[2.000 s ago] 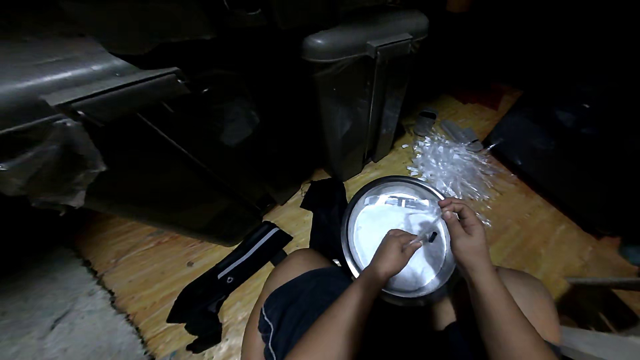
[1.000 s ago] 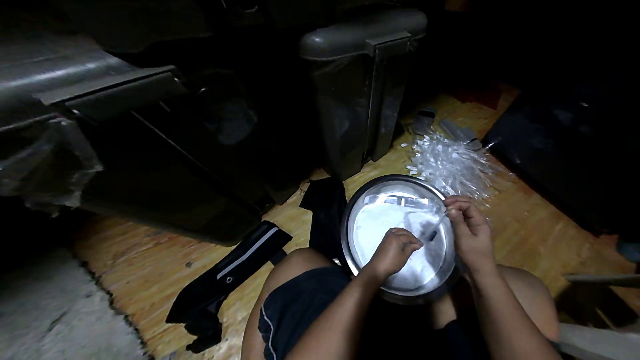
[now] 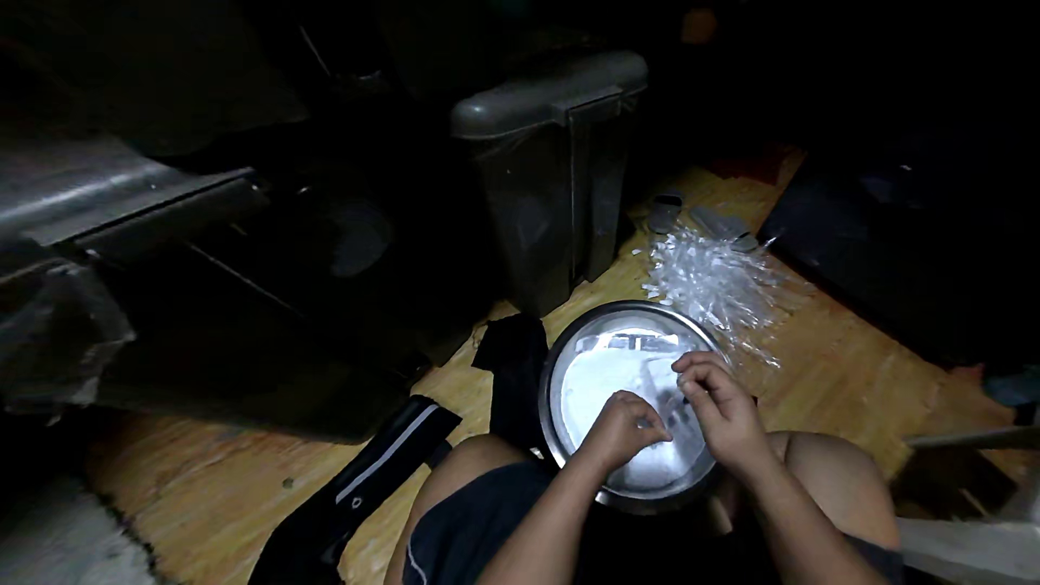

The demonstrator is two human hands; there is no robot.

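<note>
A round metal tray point(image 3: 605, 479) with a shiny rim rests on my lap, whitish and reflective inside. Over its middle is my left hand point(image 3: 626, 431), thumb and fingertips close together; whether something thin is between them cannot be made out. My right hand point(image 3: 719, 406) is over the tray's right side, its fingers curled and thumb near the index finger, perhaps with a tiny dark thing at the tips. Small dark shapes point(image 3: 676, 410) show between the hands, too blurred to name. Beyond the tray, a heap of clear plastic strips point(image 3: 711, 280) lies on the floor.
A lidded plastic bin point(image 3: 536, 195) stands ahead, and a larger dark container point(image 3: 138, 203) is at left. Black cloth point(image 3: 516, 382) lies left of the tray, with a black garment with a pale stripe point(image 3: 366, 479) farther left. Flat grey pieces point(image 3: 719, 223) lie behind the strips.
My hands have shifted slightly over the tray. The small dark piece seen near my left fingertips earlier is no longer distinct there.
</note>
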